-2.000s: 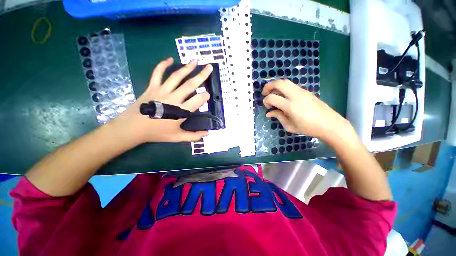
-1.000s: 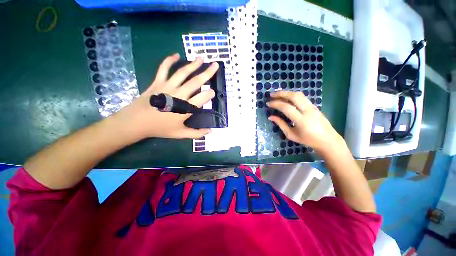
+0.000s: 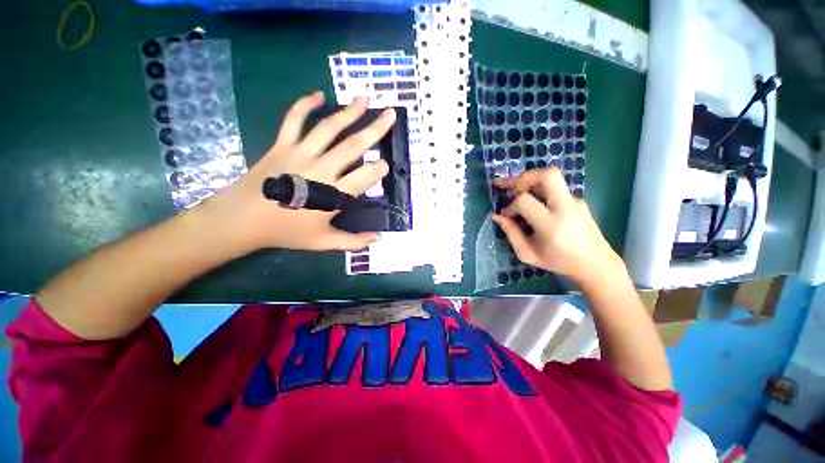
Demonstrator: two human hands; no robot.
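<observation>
A black device (image 3: 397, 163) lies on the label sheets (image 3: 375, 74) at the centre. My left hand (image 3: 312, 176) is spread flat over it and holds it down. The device's cable connector (image 3: 303, 193) lies across the back of my left hand. My right hand (image 3: 541, 217) pinches at the left part of the large pad sheet (image 3: 531, 113), thumb and index finger together near a black pad. The sheet's left edge is bent up there. Whether a loose pad is between the fingertips cannot be told.
A small pad sheet (image 3: 192, 113) and a rubber band (image 3: 76, 24) lie at left. A dot sticker strip (image 3: 443, 145) lies beside the labels. A blue basket (image 3: 280, 4) is at the top edge. A white foam tray (image 3: 665, 136) with black units stands at right.
My right hand has closed its fingertips on the large pad sheet and moved slightly right. The sheet has shifted right and its left edge has lifted. My left hand stays on the device.
</observation>
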